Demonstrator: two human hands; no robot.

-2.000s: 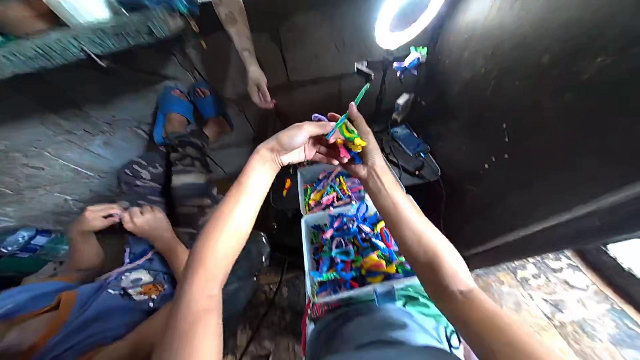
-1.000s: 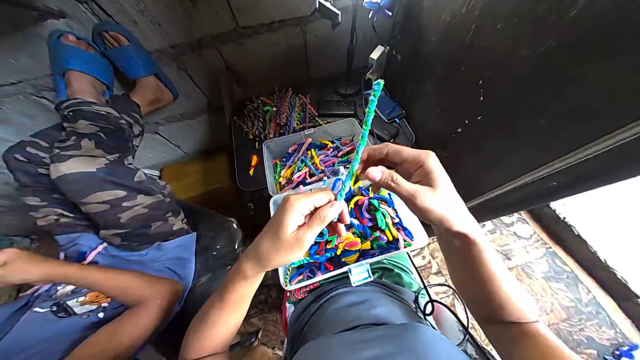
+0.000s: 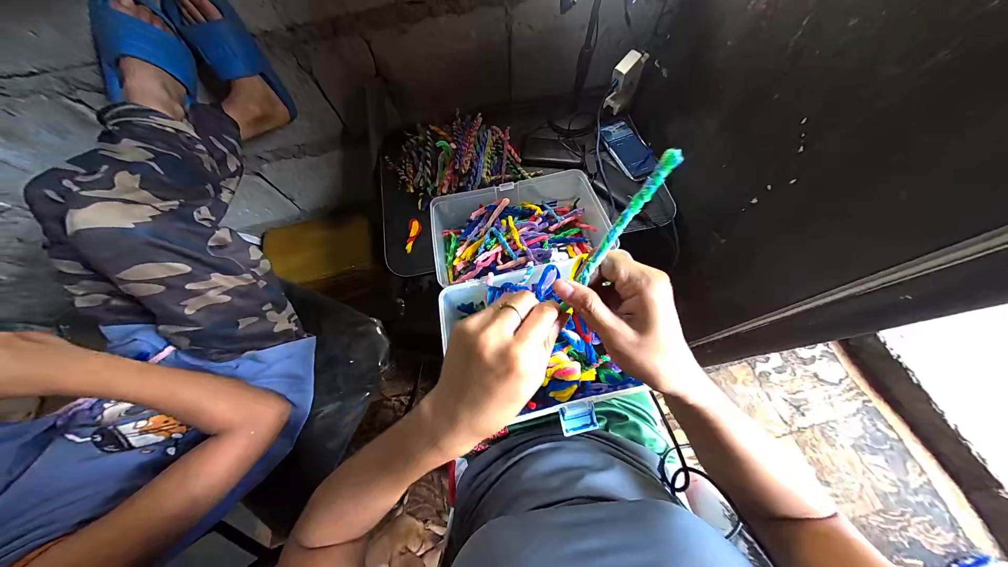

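A green and turquoise twisted pipe cleaner (image 3: 632, 213) rises up and to the right from between my fingers. My left hand (image 3: 500, 358), with a ring on one finger, pinches its lower end beside some blue looped pipe cleaners (image 3: 545, 282). My right hand (image 3: 636, 319) grips the same stem just above, thumb and fingers closed on it. Both hands are over the near clear plastic box (image 3: 450, 303), which holds bright blue, yellow and red pieces. Fingers hide the lower end of the stem.
Behind lies a second compartment of short fuzzy pieces (image 3: 516, 236). A black tray (image 3: 394, 244) bears twisted strands (image 3: 465, 153) and a phone (image 3: 628, 148). Another person in camouflage trousers (image 3: 157, 228) sits at left. A dark panel (image 3: 803, 157) stands at right.
Two seconds ago my hands were held beyond the boxes; now they are low over the near one. My right hand has closed in on the stem near my left fingers. The view has shifted.
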